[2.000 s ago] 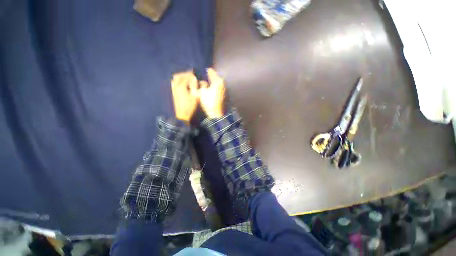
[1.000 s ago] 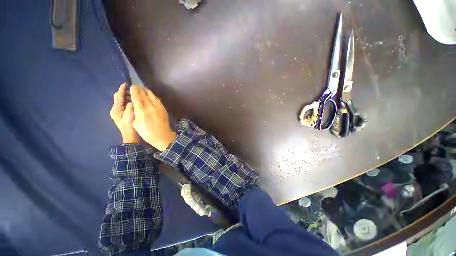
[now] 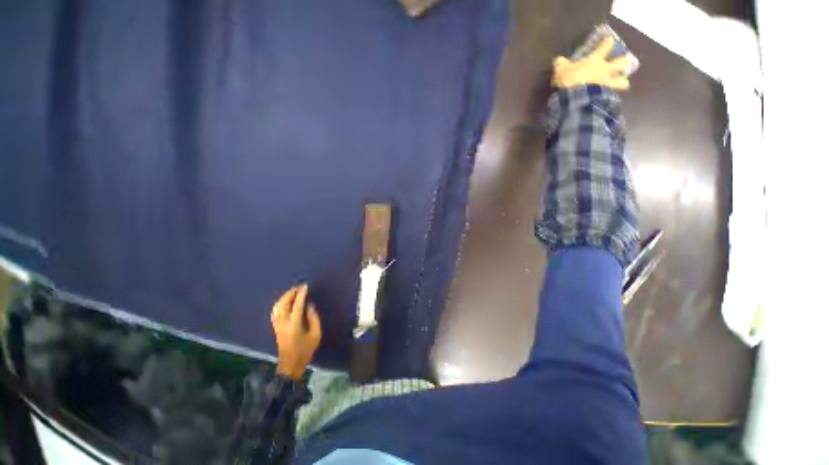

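Navy fabric (image 3: pixel 254 136) covers the left and middle of the table, its cut end running lengthwise near the centre. My right hand (image 3: pixel 595 68) is stretched far forward over the bare tabletop, its fingers closed on a wrapped block weight (image 3: pixel 607 38), which is partly hidden by the hand. My left hand (image 3: pixel 296 329) is low, near the cloth's front edge, fingers curled loosely and apart, holding nothing visible. A brown weight bar (image 3: pixel 377 232) with white wrapping lies on the cloth between my left hand and the cut end.
Shears (image 3: pixel 644 263) lie on the brown tabletop (image 3: pixel 504 236), largely hidden by my right arm. A second brown weight (image 3: pixel 418 5) is cut off at the top edge. White sheets (image 3: pixel 750 182) are on the right. Dark floor shows at lower left.
My hands have separated from the cut end. My right hand has reached forward right and taken hold of the wrapped block; my left has drawn back. The view has shifted, showing more cloth.
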